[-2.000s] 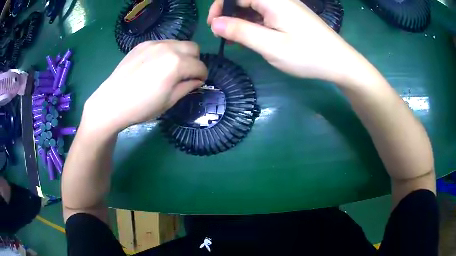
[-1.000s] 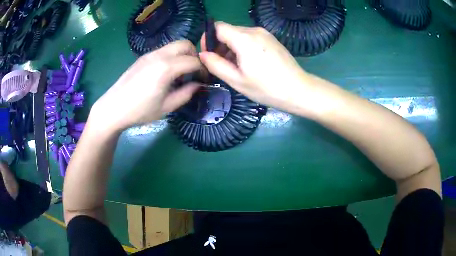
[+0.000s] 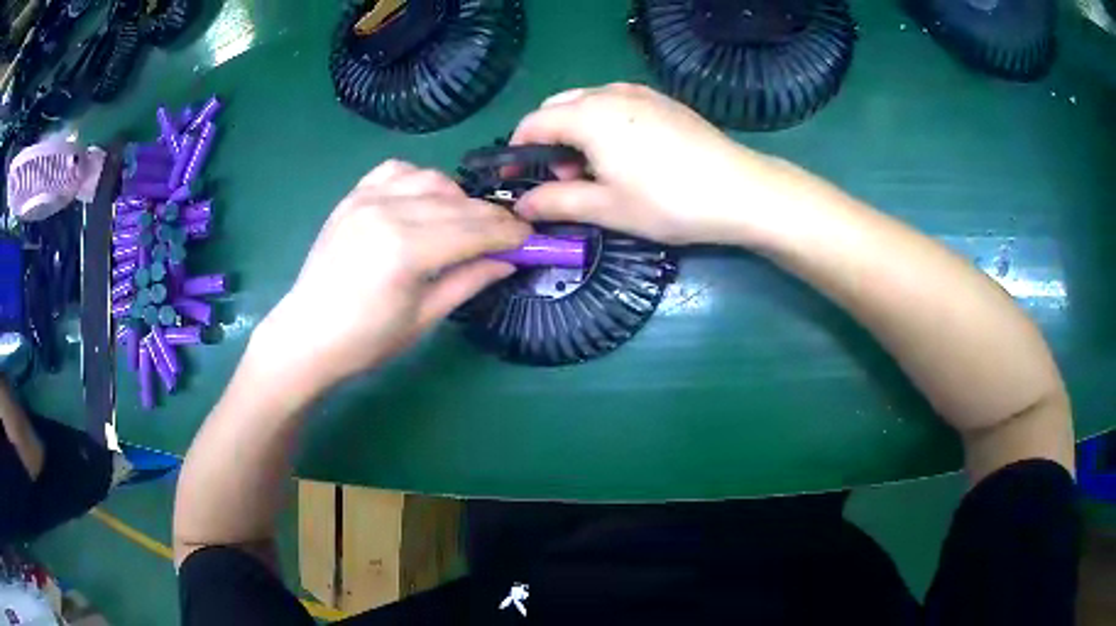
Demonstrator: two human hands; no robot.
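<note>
A black ribbed fan housing [image 3: 575, 320] lies on the green bench in front of me, its shiny hub partly covered by my hands. A purple battery cell [image 3: 553, 252] lies across the hub. My left hand [image 3: 410, 251] has its fingertips on the left end of the cell and hides that end. My right hand [image 3: 636, 165] is at the hub's upper edge, thumb near the cell, holding a dark slim hand tool [image 3: 524, 157] that lies roughly level above the hub. The tool's tip is hard to make out.
Purple cells [image 3: 153, 275] are heaped at the left beside a dark edging strip [image 3: 100, 318]. More black housings stand at the far side [image 3: 428, 73], [image 3: 749, 73], [image 3: 997, 37]. A pale pink fan head [image 3: 47, 180] is far left. Cardboard boxes [image 3: 398, 550] are below the bench; a person's arm shows at lower left.
A purple cell now shows at my left fingertips over the hub. My right hand has come down and closer to the hub, and the dark tool has turned from upright to nearly level.
</note>
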